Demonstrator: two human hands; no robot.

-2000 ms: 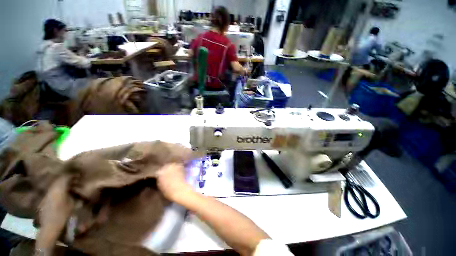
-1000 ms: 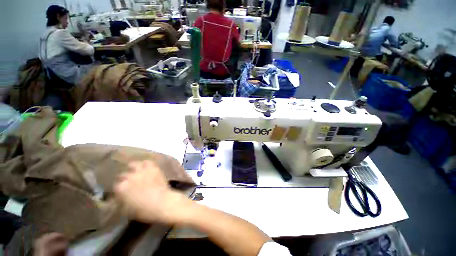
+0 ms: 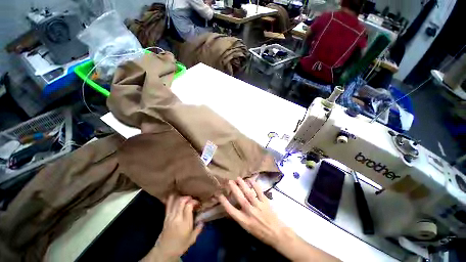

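Note:
A brown cloth garment (image 3: pixel 168 148) lies spread over the left part of the white table and hangs past its front edge. A small white care label (image 3: pixel 208 152) shows on it. My left hand (image 3: pixel 180 225) grips the garment's near edge, fingers bent over the cloth. My right hand (image 3: pixel 250 207) holds the same edge just to the right, fingers spread on the fabric near an opening with a pale inner strip. My thumbs are partly hidden. The garment's right end lies beside the lit needle area of the white sewing machine (image 3: pixel 368 153).
A smartphone (image 3: pixel 326 189) and a black slim tool (image 3: pixel 363 204) lie under the machine arm. A green-rimmed basket (image 3: pixel 92 77) with a clear plastic bag stands at the table's far left. A grey crate (image 3: pixel 41 138) is at left. Two people work behind the table.
The view has swung left. The garment now lies flatter, with its label showing. Both hands have come together at its near edge; before, my right hand was on top of the cloth.

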